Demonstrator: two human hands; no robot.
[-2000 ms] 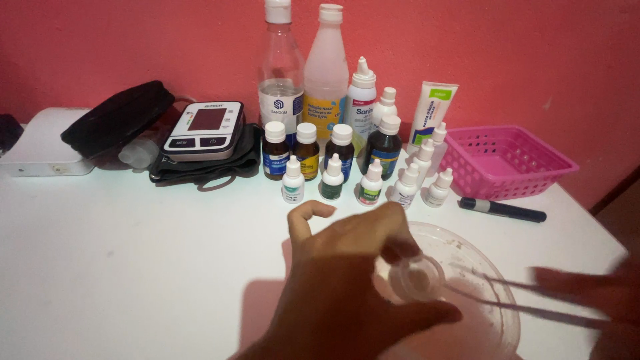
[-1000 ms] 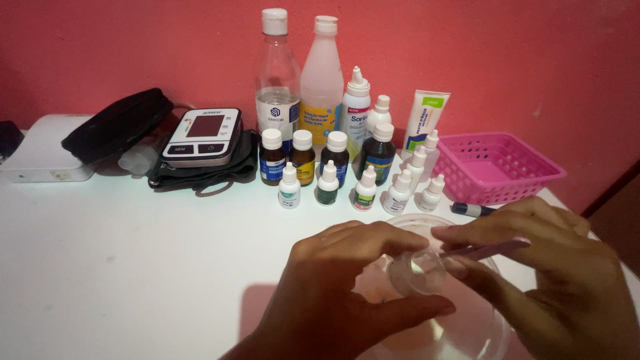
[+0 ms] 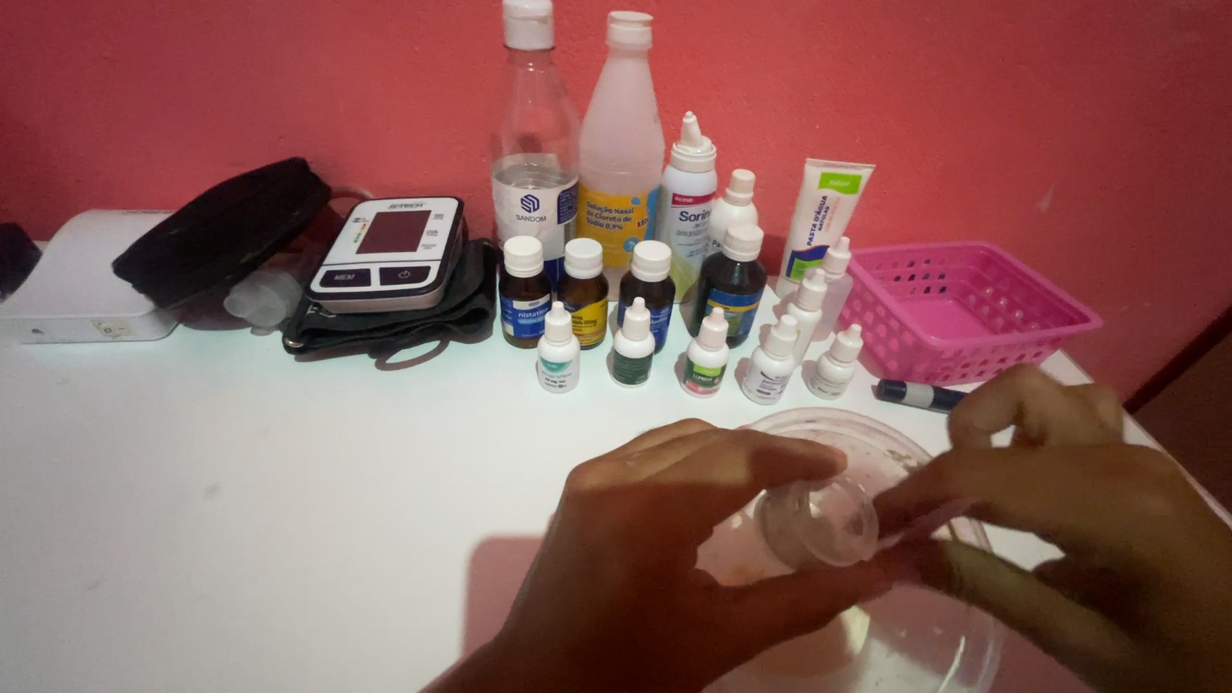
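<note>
My left hand [image 3: 674, 549] grips a small clear plastic cup [image 3: 818, 520] between thumb and fingers, its mouth tilted towards the right. At the cup's right edge, my right hand [image 3: 1068, 520] pinches a thin, pinkish strip-like item [image 3: 938, 520], too blurred to name. Both hands are over a round, clear plastic container or lid [image 3: 972, 616] with some brownish specks near its far rim. My right fingertips hide part of the cup's rim.
Small dropper bottles [image 3: 558, 351] and brown medicine bottles [image 3: 525, 298] stand beyond my hands, with taller plastic bottles [image 3: 621, 144] behind. A white tube [image 3: 823, 226], a pink basket [image 3: 962, 337] and a dark pen-like item [image 3: 919, 395] are at right. A blood pressure monitor [image 3: 390, 250] lies left.
My right hand has come in from the right to the cup in my left hand. The cup is more tilted now. The thin item in my right hand has moved with it.
</note>
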